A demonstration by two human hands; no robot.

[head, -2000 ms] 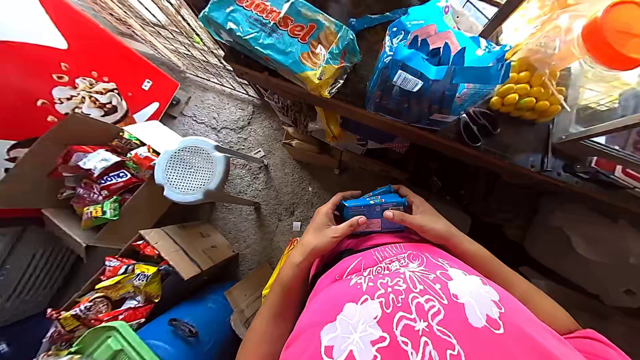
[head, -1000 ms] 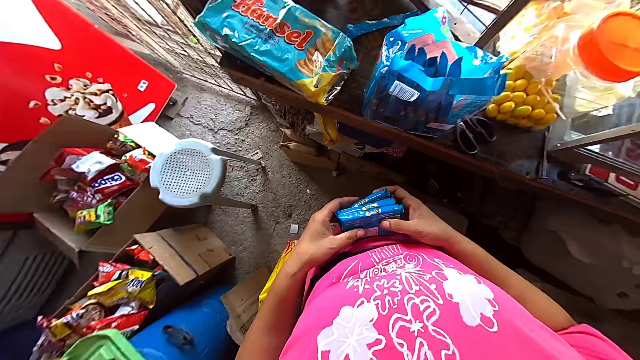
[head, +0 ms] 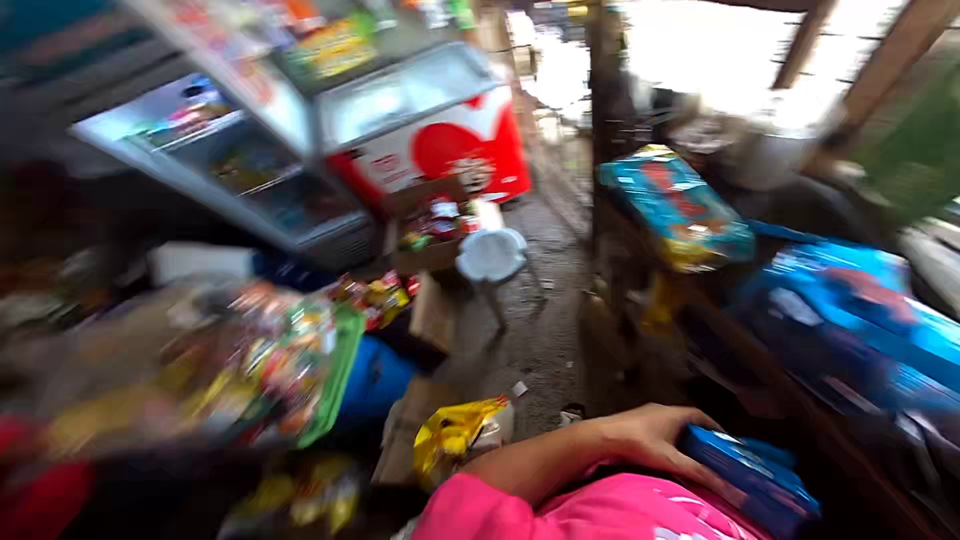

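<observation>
Low at the right, my left hand (head: 660,442) grips the near end of several blue snack packets (head: 754,476), held close against the pink shirt. Their far end points down and right. My right hand cannot be seen in the current view. Beyond the packets, on the right, a blue plastic bag (head: 847,315) rests on a wooden shelf, with a teal snack package (head: 679,206) farther back along it. The view is blurred by motion.
A pale plastic stool (head: 491,256) stands on the concrete floor, beside a cardboard box of snacks (head: 435,225). Behind are a red and white chest freezer (head: 450,150) and a glass-fronted cooler (head: 240,165). A green tray of wrapped snacks (head: 337,375) is at left.
The view has swung left, bringing the cooler and green tray in. Both hands held the packets at the waist before; now only the left hand shows on them.
</observation>
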